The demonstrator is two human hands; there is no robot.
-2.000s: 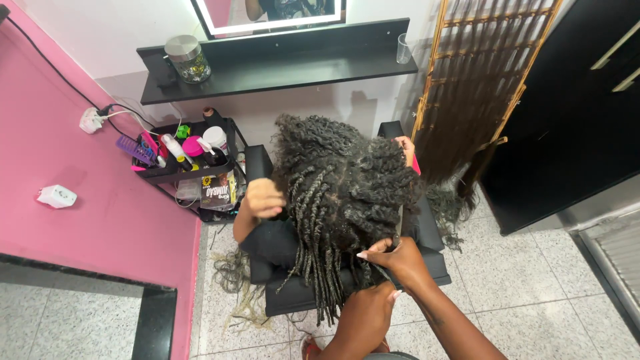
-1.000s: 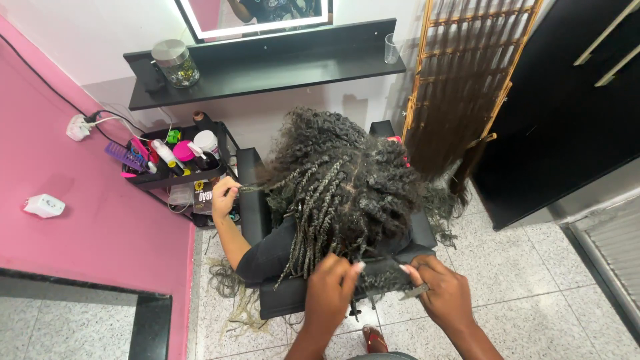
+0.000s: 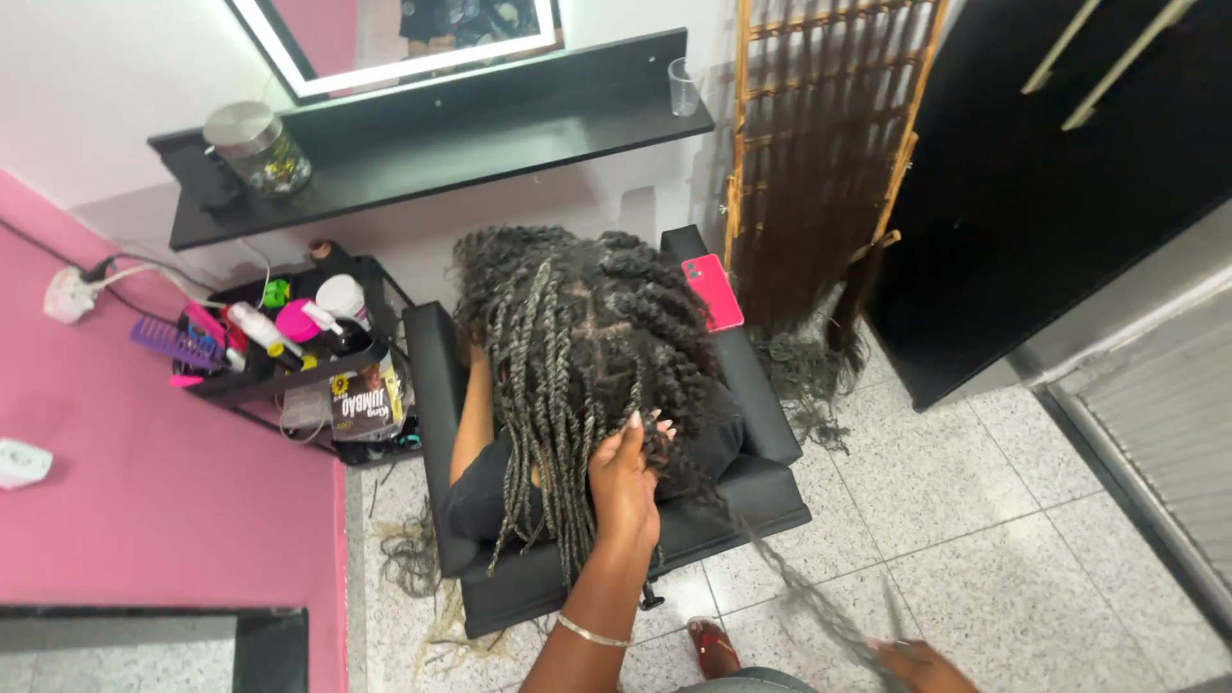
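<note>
A seated person's head of dark hair fills the middle, with thin grey-black braids hanging on the left side and loose curly hair on the right. My left hand grips a lock of the curly hair at the back of the head. Off at the lower right, my right hand holds the far part of a long grey-black hair strand, which stretches from near the head. A thin pointed thing, perhaps a comb's tail, sticks up from that hand.
A black salon chair holds the seated person; a pink phone lies on its right armrest. At left stands a black cart with combs and bottles. Hair hangs on a bamboo rack. A black shelf bears a jar.
My hands have moved apart, the right one out to the lower right with the long strand. The seated person's raised hand at left has gone down out of sight. The pink phone now shows fully.
</note>
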